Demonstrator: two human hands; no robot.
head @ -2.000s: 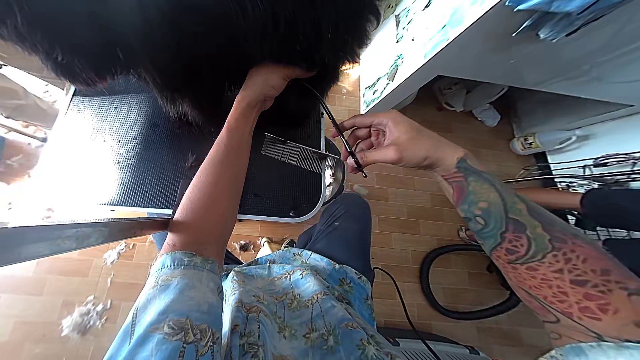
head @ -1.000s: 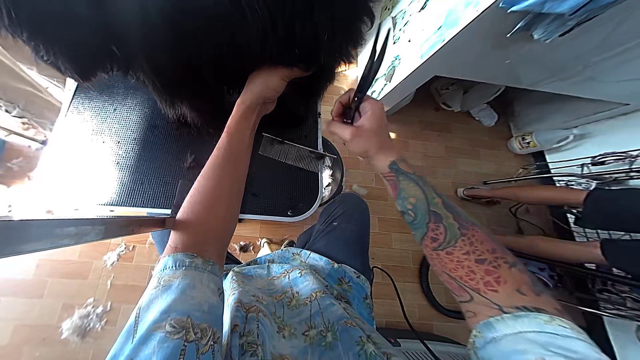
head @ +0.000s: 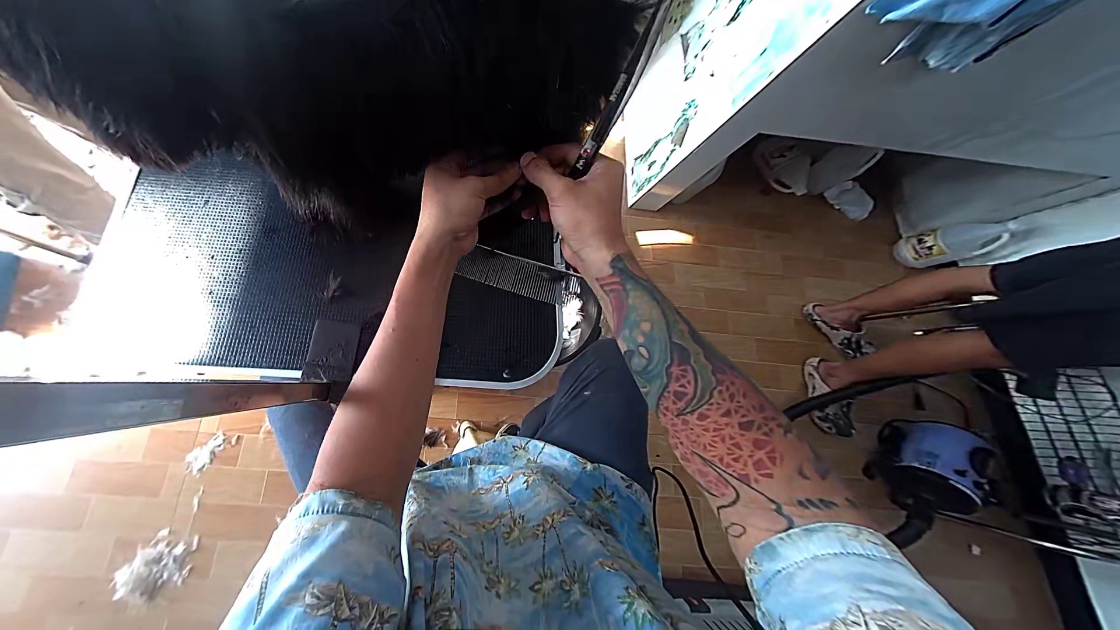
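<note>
A large animal with long black fur [head: 350, 79] stands over a black ribbed grooming table [head: 262, 262]. At the fur's lower edge my left hand [head: 459, 197] has its fingers curled, apparently around a furry part of the animal; what lies in them is mostly hidden. Close beside it, my right hand [head: 582, 201] holds long black grooming scissors [head: 612, 109], their blades pointing up and away along the fur. A metal comb [head: 512, 273] lies on the table's right end, just below my hands.
A white cabinet [head: 761, 96] stands at the right. Another person's legs [head: 919, 302], a blue and black machine with a hose [head: 932, 464] and a wire cage [head: 1067, 429] are farther right. Fur clumps [head: 156, 567] lie on the floor at left. A metal arm [head: 157, 407] runs along the table edge.
My right hand, with the scissors, has come in beside my left hand at the fur, from farther right. The comb stays in place. The other person's legs show more fully now.
</note>
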